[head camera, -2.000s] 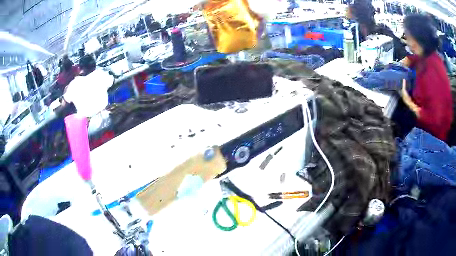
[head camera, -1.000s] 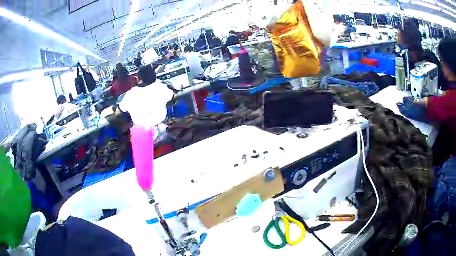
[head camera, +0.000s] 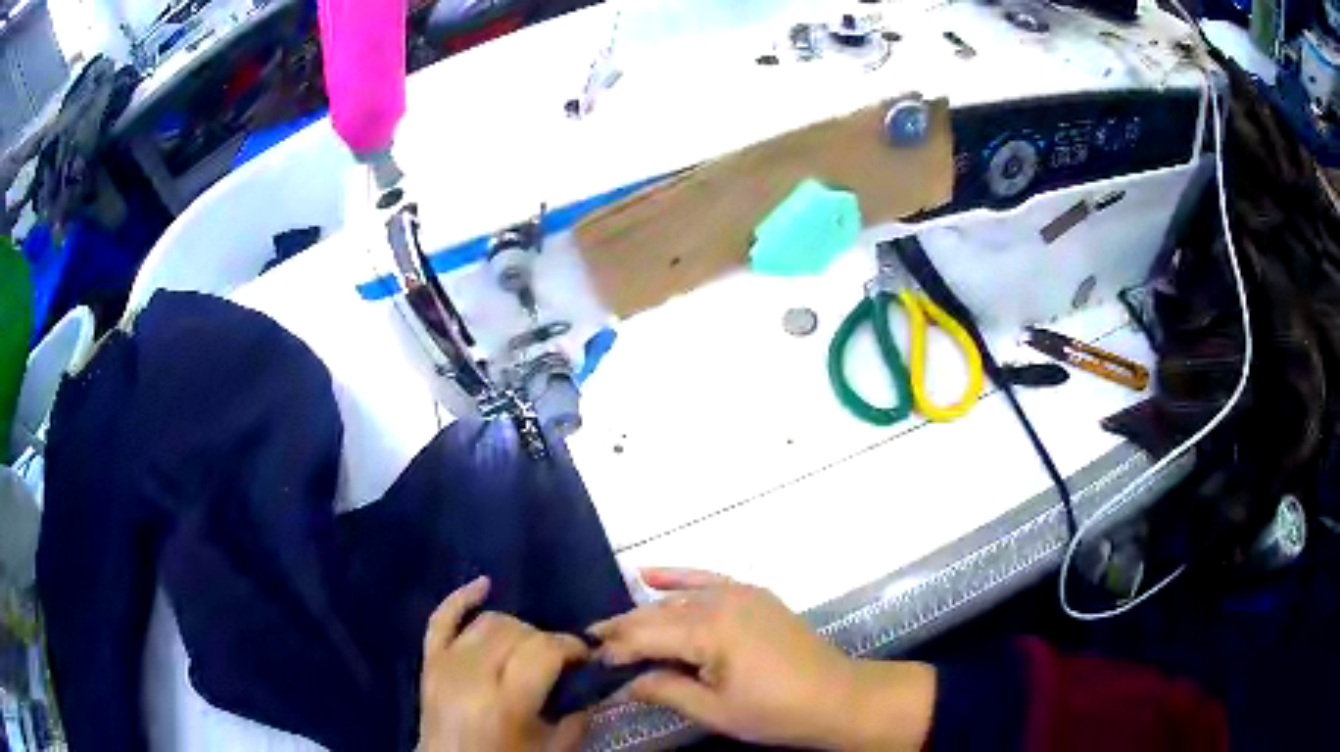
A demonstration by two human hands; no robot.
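Observation:
A dark navy garment piece (head camera: 456,529) lies left of and under the presser foot (head camera: 525,426) of the white sewing machine (head camera: 691,353). My left hand (head camera: 497,683) and my right hand (head camera: 728,661) meet at the table's front edge. Both pinch a folded dark edge of the cloth between them. My left hand is cut off by the bottom of the picture. Part of the fold is hidden by the fingers.
Scissors with green and yellow loops (head camera: 907,353) lie right of the needle, beside an orange-brown handled tool (head camera: 1090,357). A cardboard flap (head camera: 632,243) bears a mint-green piece (head camera: 805,229). A white cable (head camera: 1246,323) hangs at the right by dark patterned cloth (head camera: 1271,221).
The view has tilted down from the workshop to the machine table. Both hands have come into view, holding the navy cloth's edge.

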